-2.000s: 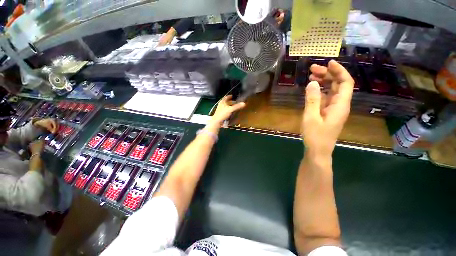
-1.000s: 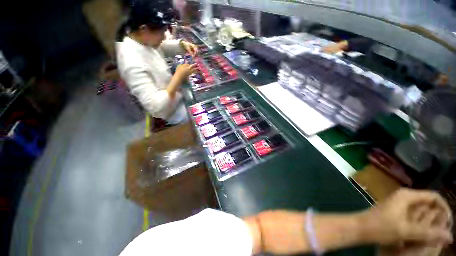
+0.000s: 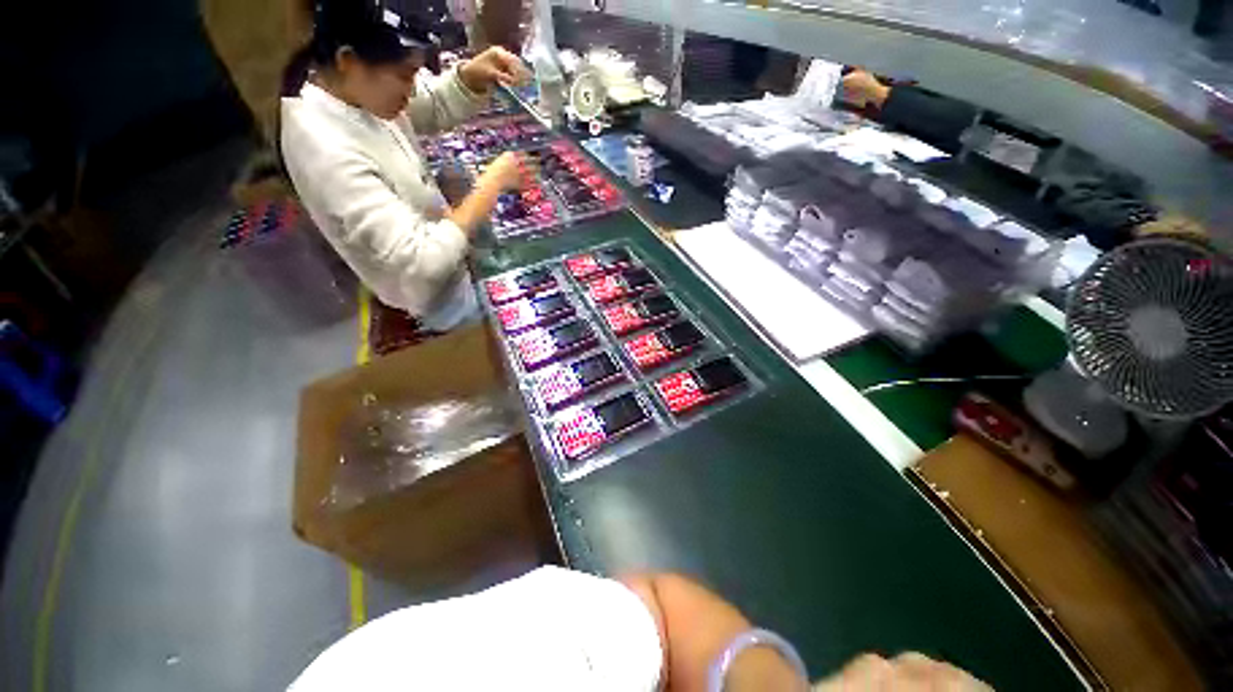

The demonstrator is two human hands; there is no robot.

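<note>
A clear phone tray (image 3: 633,337) lies on the green bench, left of centre. It holds several keypad phones (image 3: 600,422) in two rows, red keypads and black screens facing up. My left hand (image 3: 903,673) is at the bottom edge, mostly cut off, with a pale band on the wrist. Its fingers are hidden, so I cannot tell if it holds anything. My right hand is not in view.
An open carton (image 3: 406,439) with clear plastic stands left of the bench. A coworker (image 3: 392,176) handles phones further along. Stacked grey-white trays (image 3: 865,257), a white sheet (image 3: 771,293) and a desk fan (image 3: 1149,329) are on the right.
The view has swung left along the bench. My left hand has gone from reaching over the bench to the bottom edge. My right hand has left the picture. The coworker's hand has risen.
</note>
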